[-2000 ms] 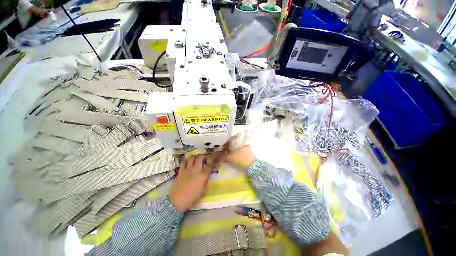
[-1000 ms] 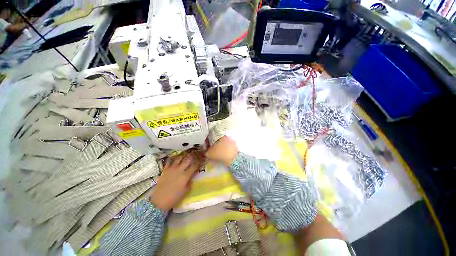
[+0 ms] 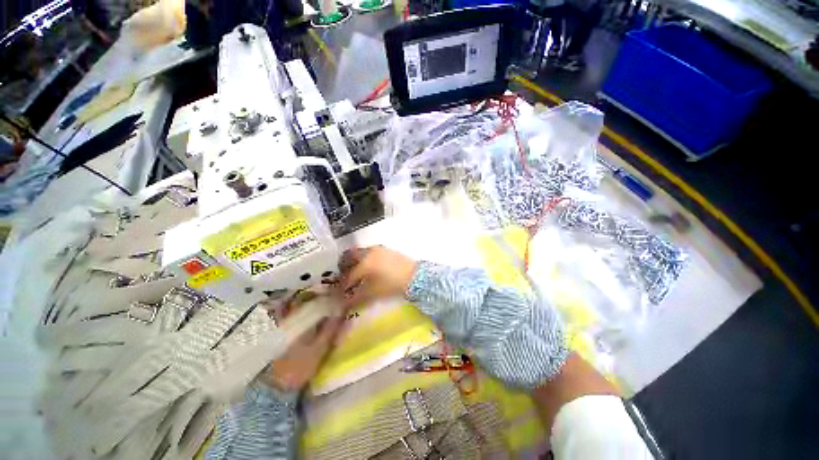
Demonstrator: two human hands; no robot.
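Observation:
The white sewing machine head (image 3: pixel 260 234) with a yellow warning label stands in front of me. My right hand (image 3: pixel 379 273) is at the right front of the head, fingers bent under its edge; what they touch is hidden. My left hand (image 3: pixel 305 349) is blurred, just below the head; whether it holds anything does not show clearly. A big heap of beige ribbed straps (image 3: pixel 180 359) with metal buckles lies at the left. More straps (image 3: pixel 359 436) with a wire buckle (image 3: pixel 417 410) lie near my lap. Thread snips (image 3: pixel 438 362) with a red cord lie right of my left hand.
Clear plastic bags (image 3: pixel 575 135) and loose silver hardware (image 3: pixel 620 235) lie at the right. A black-framed control panel (image 3: pixel 453 61) stands behind them. A blue marker-like stick (image 3: pixel 632 184) lies near the table's right edge. A blue bin (image 3: pixel 687 85) stands on the floor beyond.
The camera view has turned right, so the machine sits further left. The strap piece seen beside my right hand no longer shows there. My left hand is lower, away from the needle area.

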